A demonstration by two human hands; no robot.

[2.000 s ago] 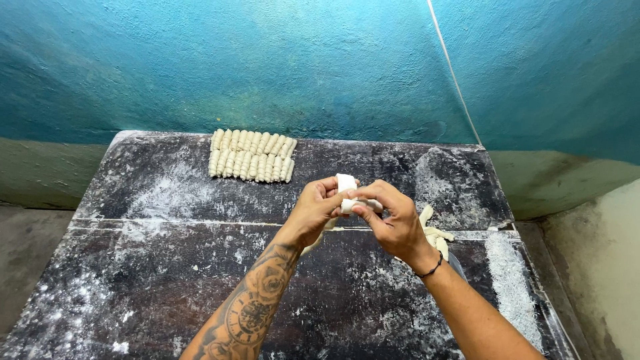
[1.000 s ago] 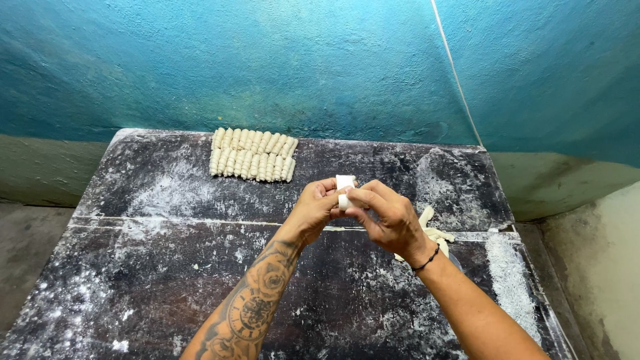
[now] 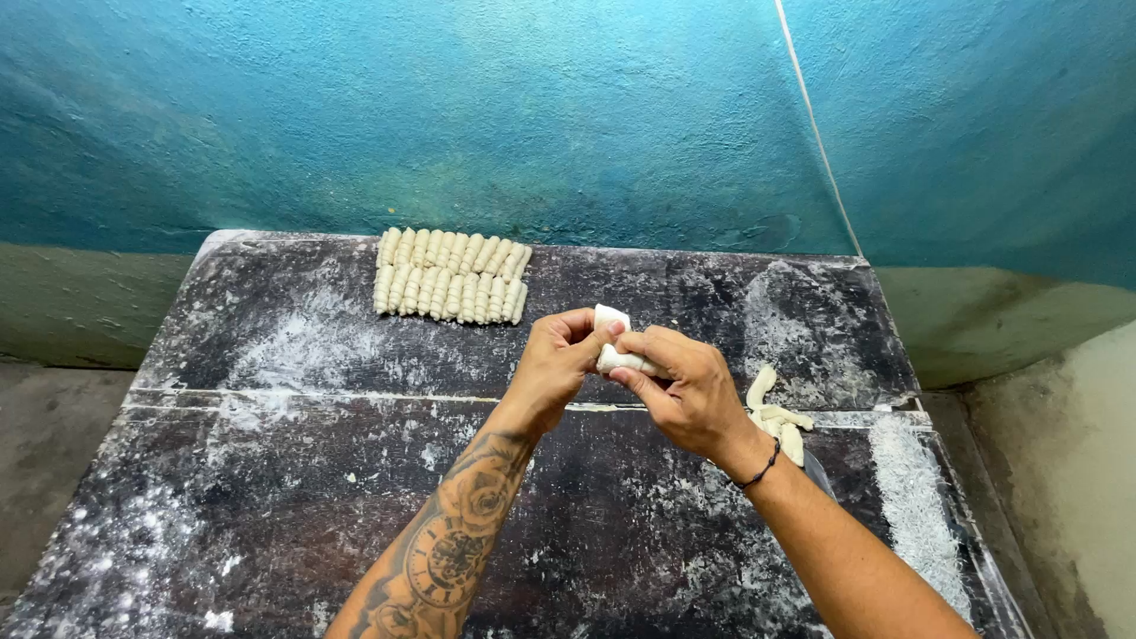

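Note:
Above the middle of a flour-dusted dark table (image 3: 568,497), my left hand (image 3: 555,359) pinches one end of a white dough strip (image 3: 611,317). My right hand (image 3: 679,382) grips the rolled part of the same piece, its fingers close to those of my left hand. Part of the dough is hidden by my fingers. Two rows of ridged, rolled dough pieces (image 3: 451,276) lie side by side near the table's back edge, left of my hands. Loose dough strips (image 3: 774,415) lie in a small heap just beyond my right wrist.
A grey, flat object (image 3: 815,473), partly hidden by my right forearm, lies by the loose strips. A thick band of white flour (image 3: 914,506) runs along the table's right side. A blue wall (image 3: 532,115) stands behind the table, and a seam crosses the tabletop.
Both hands stay close together at about the same place over the table. The dough between them has turned, and a rolled part now shows in my right fingers.

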